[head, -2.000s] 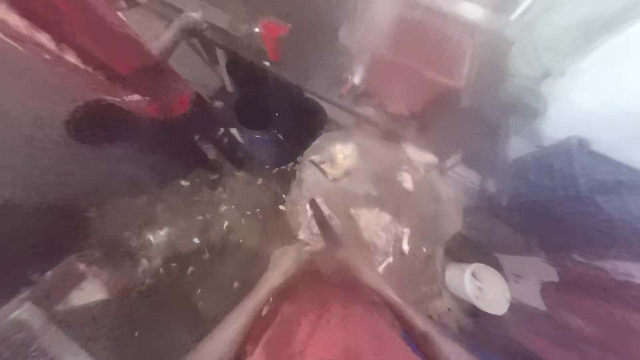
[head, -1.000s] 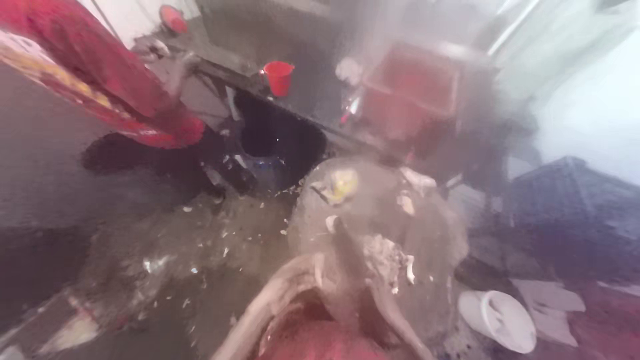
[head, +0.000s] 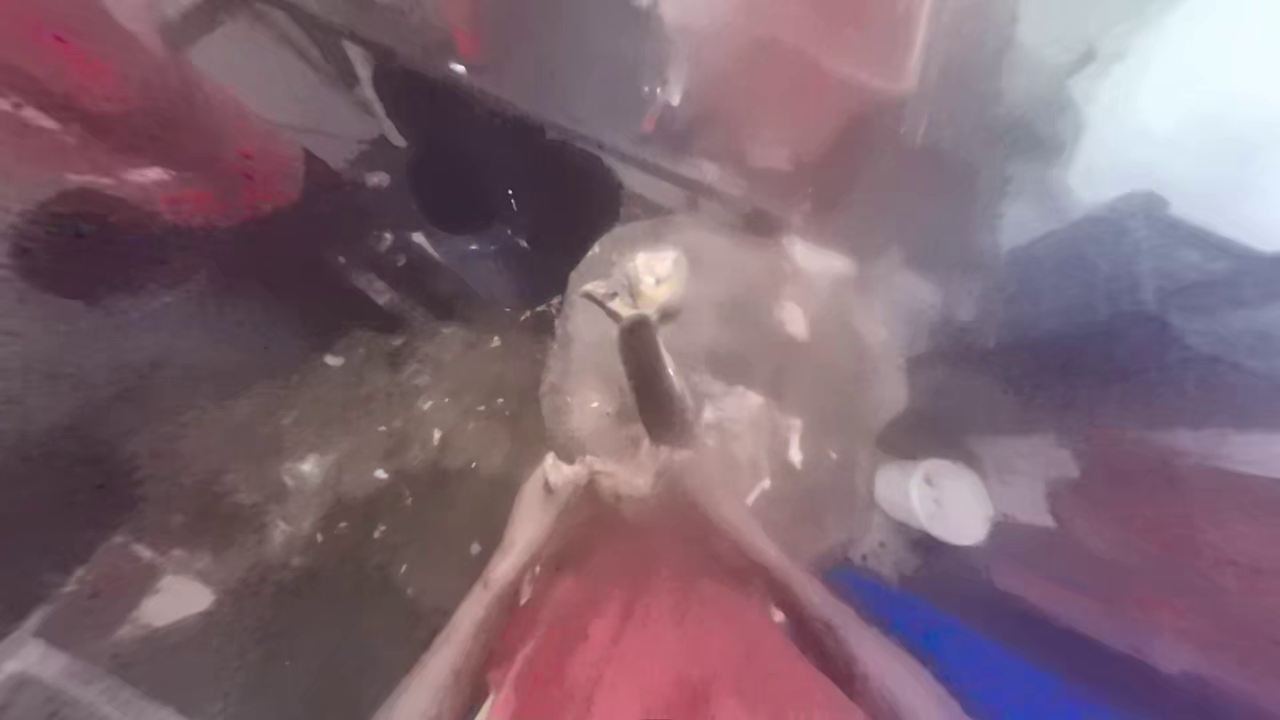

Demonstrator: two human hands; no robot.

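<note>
A dark, narrow blade-like tool (head: 655, 380) points away from me over a large round block (head: 600, 370). My right hand (head: 680, 462) is at its near end and seems closed around it, though blur hides the fingers. Close beside it on the left is my left hand (head: 575, 472), its finger shape unclear; whether it touches the tool cannot be told. Beyond the tool's tip lies a pale yellowish lump (head: 655, 278), with a thin dark object (head: 602, 306) next to it. Pale, ragged pieces (head: 740, 425) lie on the block to the right of the tool.
A white tub (head: 935, 500) lies to the right of the block. Behind the block's left side stands a dark container (head: 510, 190). Pale scraps (head: 435, 437) dot the floor at left. A person in red (head: 150, 130) is at the upper left, and a blue crate-like shape (head: 1140, 300) stands at right.
The tool was heavily blurred a second ago and now shows more clearly, stretched farther forward over the block. Both hands remain near the block's front side. The view has shifted slightly.
</note>
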